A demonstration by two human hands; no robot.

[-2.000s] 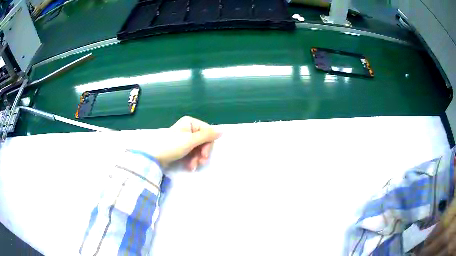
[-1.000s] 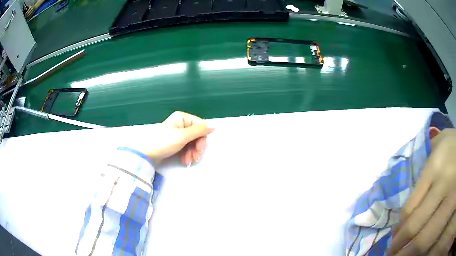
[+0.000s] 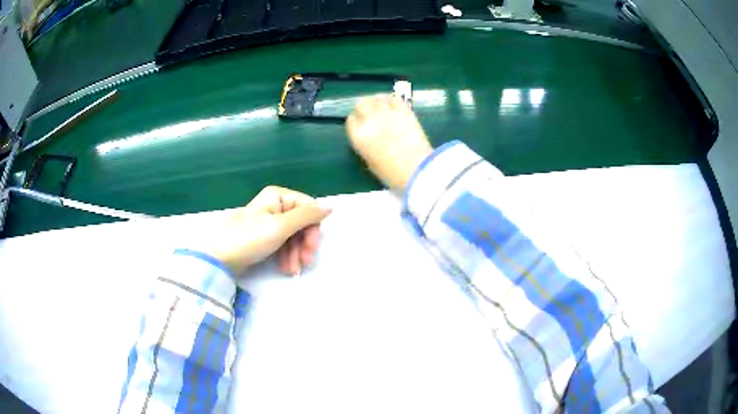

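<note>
A black phone middle frame (image 3: 303, 96) with orange bits at its left end lies on the green conveyor belt (image 3: 202, 166), beyond the white bench cover. My right hand (image 3: 388, 139) reaches over the belt, slightly blurred, its fingers over the frame's lower right part; whether they grip it is hidden. My left hand (image 3: 277, 230) rests on the white bench cover (image 3: 364, 307) with thumb and index finger pinched together; no part shows between them.
A second phone middle frame (image 3: 71, 171) lies at the far left, by a slanted metal guide bar (image 3: 89, 207). A brown strip (image 3: 77, 117) lies beyond it. A black compartment tray (image 3: 299, 20) is at the back. A light-grey machine (image 3: 704, 57) stands at right.
Both frames have shifted left along the belt. My right hand has come from the right edge of the picture to the nearer frame's right end. My left hand keeps its pinched pose.
</note>
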